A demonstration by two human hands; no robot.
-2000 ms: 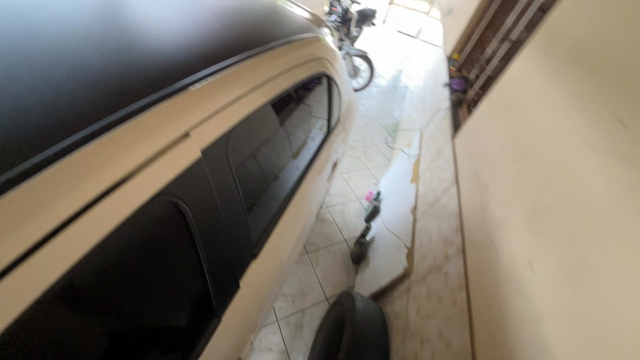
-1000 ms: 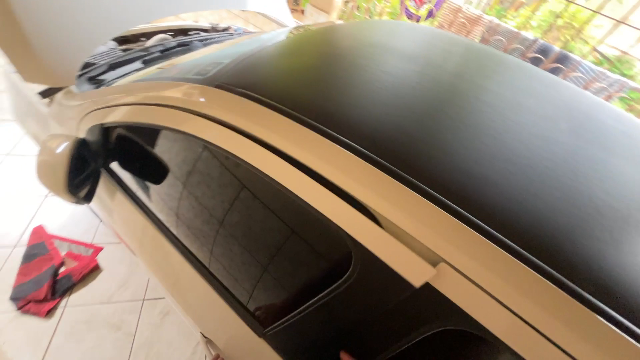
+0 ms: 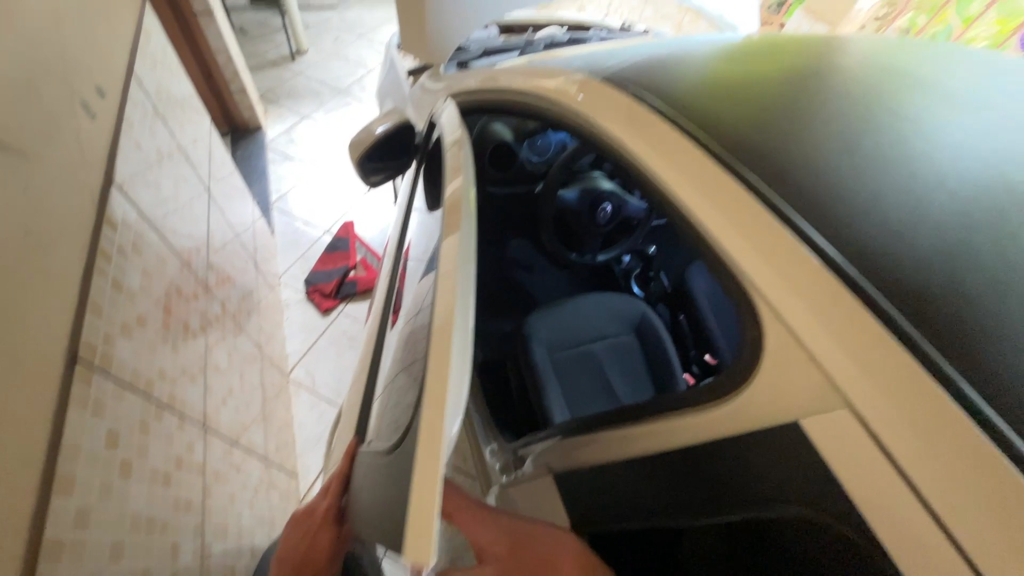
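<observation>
A light beige car's front door (image 3: 448,320) stands partly open, with its window frame pointing up and toward me. At the door's outer side, low in the view, my left hand (image 3: 316,516) rests against the rear edge, its fingertips partly hidden. My right hand (image 3: 520,536) is at the inner side of the same edge, with its fingers partly hidden behind the frame. Through the doorway show a dark grey front seat (image 3: 604,356) and a black steering wheel (image 3: 600,210). The side mirror (image 3: 384,148) sticks out at the door's front.
A tiled wall (image 3: 176,304) runs close along the left. A red and black cloth (image 3: 342,268) lies on the tiled floor (image 3: 312,344) beyond the door. The black car roof (image 3: 864,176) fills the right side, and the closed rear door (image 3: 704,488) is at the lower right.
The front door, closed one second ago, now stands partly open, and the seat and steering wheel show. Both hands have come into view at its edge. The view has swung widely from the car's rear side.
</observation>
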